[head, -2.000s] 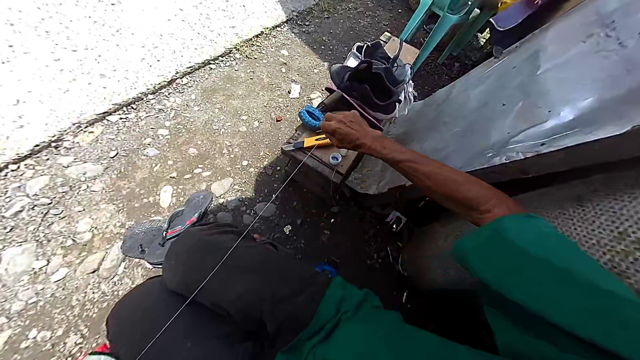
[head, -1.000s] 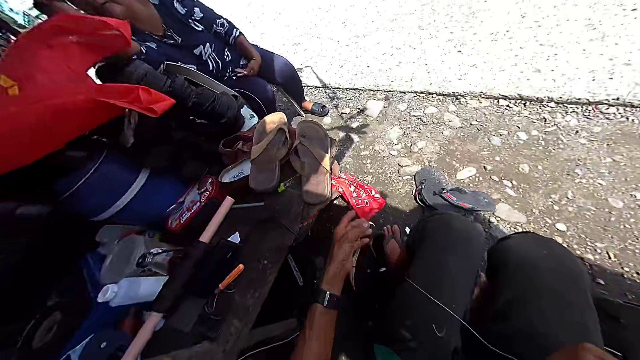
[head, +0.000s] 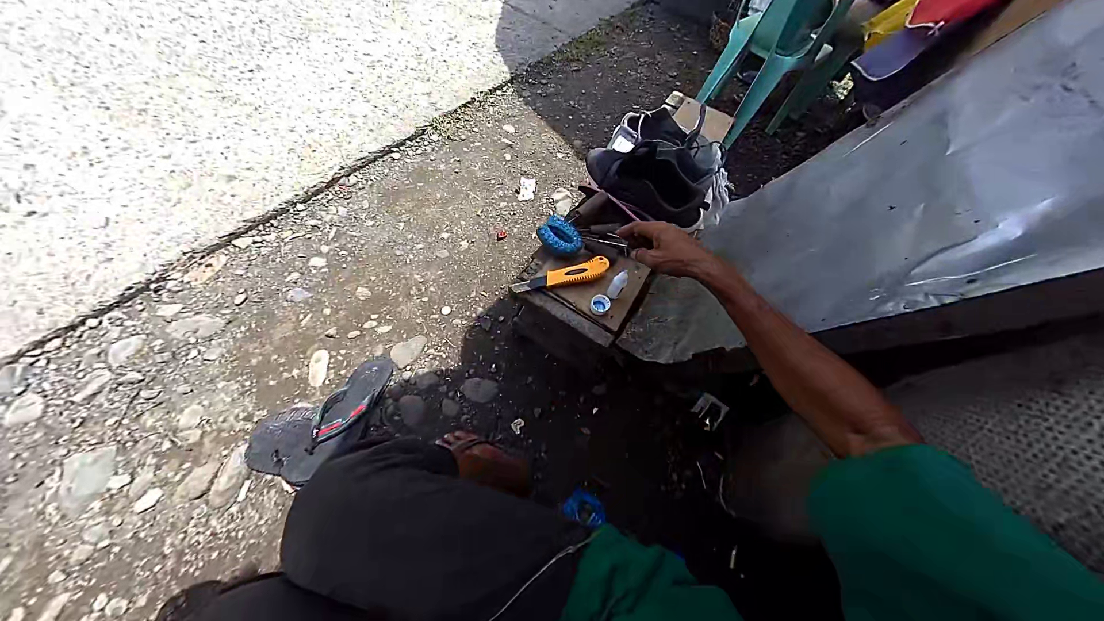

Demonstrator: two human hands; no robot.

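Observation:
My right hand [head: 660, 248] reaches to the back of a small wooden board [head: 625, 310], its fingers at some thin metal tools [head: 608, 241]; whether it grips one I cannot tell. On the board lie an orange utility knife [head: 578, 272] with its blade out, a blue braided ring [head: 559, 235], a small white plastic bottle [head: 617, 284] and a round cap or pot with blue inside [head: 600, 304]. Black shoes [head: 660, 181] are heaped just behind. A pale thread [head: 539, 573] runs over my dark trousers. My left hand is out of view.
Grey flip-flops [head: 323, 423] lie on the stony ground left of my knee. A sloping metal sheet [head: 914, 181] flanks the board on the right. Green plastic chairs [head: 776, 52] stand behind the shoes. My bare foot [head: 487, 461] is below the board. Concrete paving [head: 216, 112] borders the gravel.
The view has swung from the other side, where a hand was by a red cloth, back to the board. Compared with two seconds ago, my right hand is off the knife and at the thin tools.

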